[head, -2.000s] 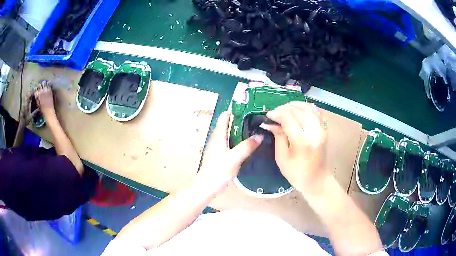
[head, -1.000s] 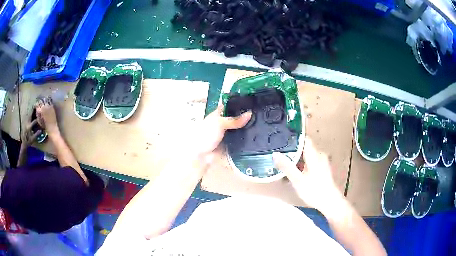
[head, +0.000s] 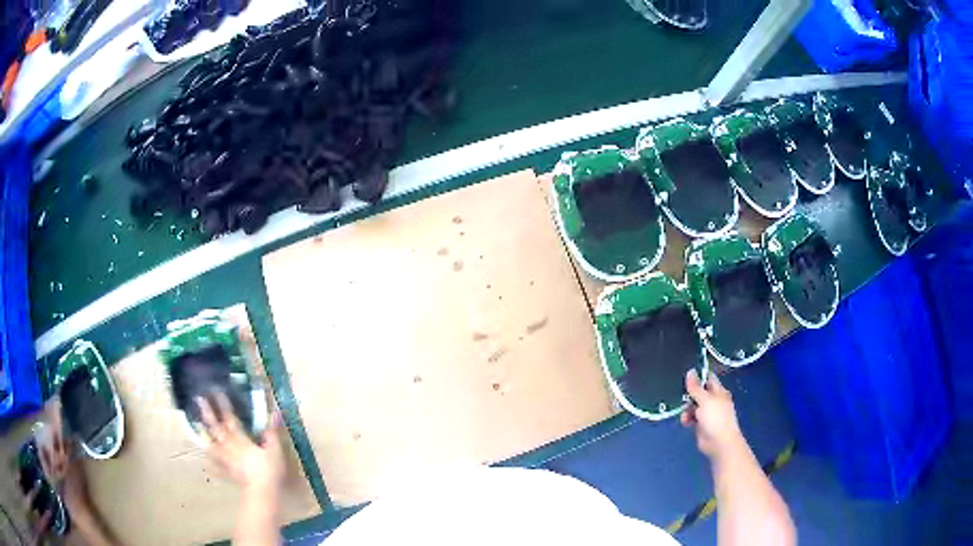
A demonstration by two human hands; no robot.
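Observation:
My right hand [head: 713, 414] is at the lower right rim of a green, white-rimmed unit [head: 659, 347], its thumb and fingers pinching the edge. This unit lies at the near left end of the right-hand group. My left hand [head: 240, 439], blurred, is stretched far left, with its fingers over the black recess of another green unit [head: 205, 368] and its thumb near the rim. Both units lie recess up.
More green units [head: 691, 176] stand in two rows at right. A tan cardboard mat [head: 427, 341] lies between my hands. A heap of black parts [head: 288, 117] is behind the pale rail [head: 480, 149]. Another person's hands [head: 53, 453] are at far left, beside a unit [head: 91, 400]. Blue totes are at right.
The view has turned right. The unit held before me is gone from the middle mat. My hands have parted, the left to the left-hand unit, the right to the right-hand group.

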